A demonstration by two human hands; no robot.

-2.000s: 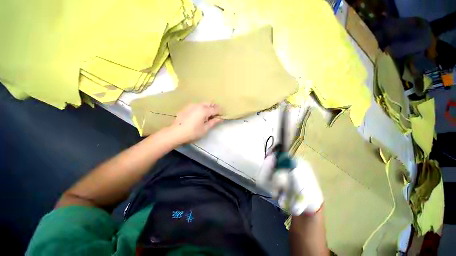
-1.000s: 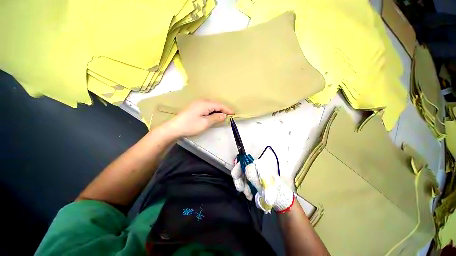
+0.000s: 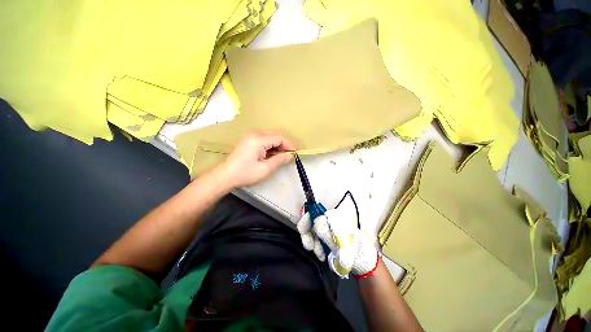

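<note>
An olive-khaki panel (image 3: 304, 97) lies reverse side up across the table in front of me. My bare left hand (image 3: 259, 157) pinches its near edge between thumb and fingers. My gloved right hand (image 3: 340, 240) holds scissors (image 3: 306, 185) with dark blades and teal-blue handles. The blade tips touch the panel edge right beside my left fingertips. The glove is white with a red cuff edge. A black cord (image 3: 354, 202) loops up from the scissors hand. A narrow yellow strip shows along the near edge.
Yellow panel stacks lie at the left (image 3: 155, 58) and far right (image 3: 447, 71). An olive panel stack (image 3: 466, 240) is on the right. Small dark trimmings (image 3: 368, 143) lie on the pale table (image 3: 382, 170). A black apron (image 3: 259, 259) covers my lap. More panels hang beyond the right edge.
My right hand has brought the scissors from the right over to the panel edge by my left fingers. Since one second ago the hands have hardly moved; the view has shifted slightly.
</note>
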